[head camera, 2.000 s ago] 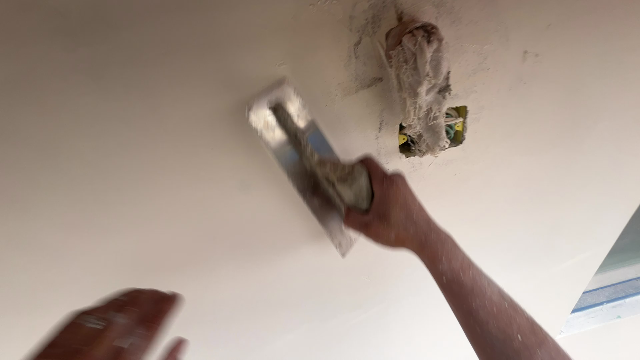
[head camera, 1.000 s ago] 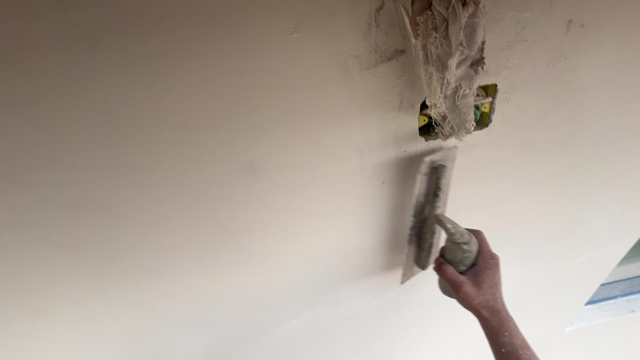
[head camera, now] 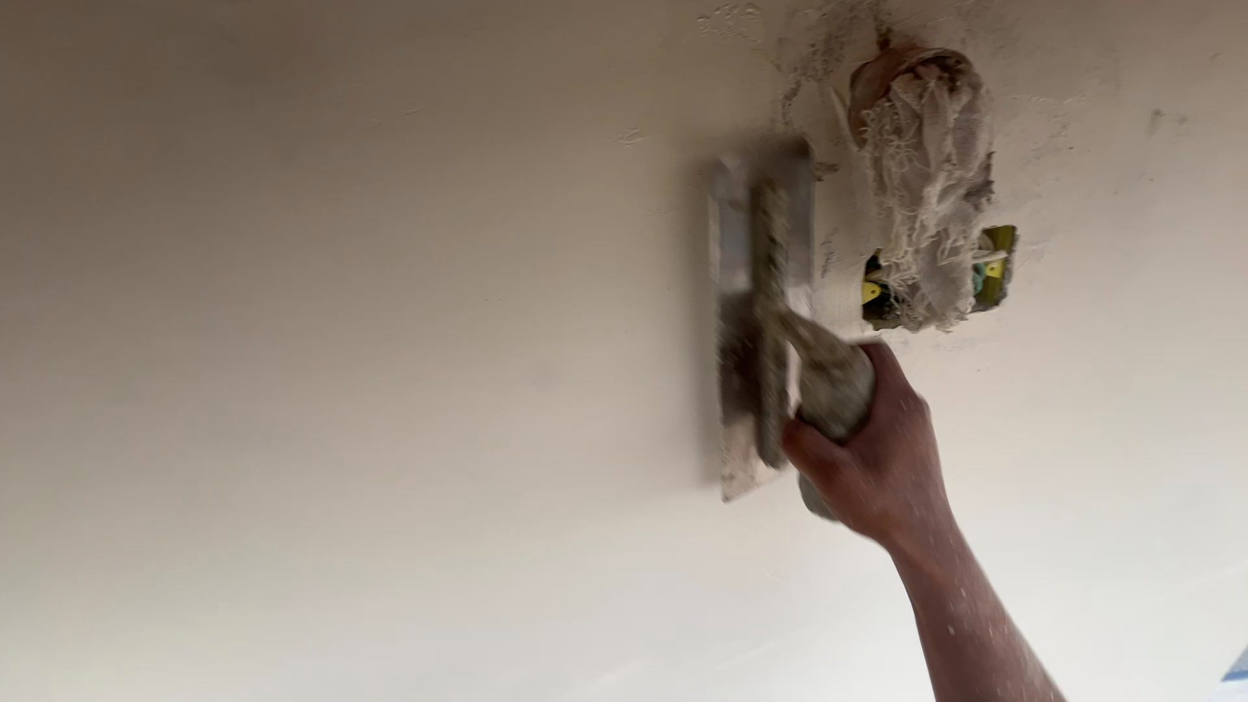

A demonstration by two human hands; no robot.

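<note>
My right hand (head camera: 873,448) grips the handle of a plastering trowel (head camera: 765,322), whose long metal blade stands nearly upright against or close to the pale plastered surface (head camera: 390,341). The blade is slightly blurred and smeared with plaster. Just right of it hangs a frayed, plaster-stained cloth bundle (head camera: 926,185), partly covering an electrical box opening (head camera: 996,268) with yellow tabs. White specks mark my right forearm. My left hand is out of view.
Dark scuffs and rough patches (head camera: 819,54) mark the surface around the top of the cloth. A small piece of blue edging (head camera: 1238,673) shows at the bottom right corner.
The trowel in my right hand has moved from below the box opening to the left side of the cloth bundle. My left hand, at the lower left two seconds ago, has left the view.
</note>
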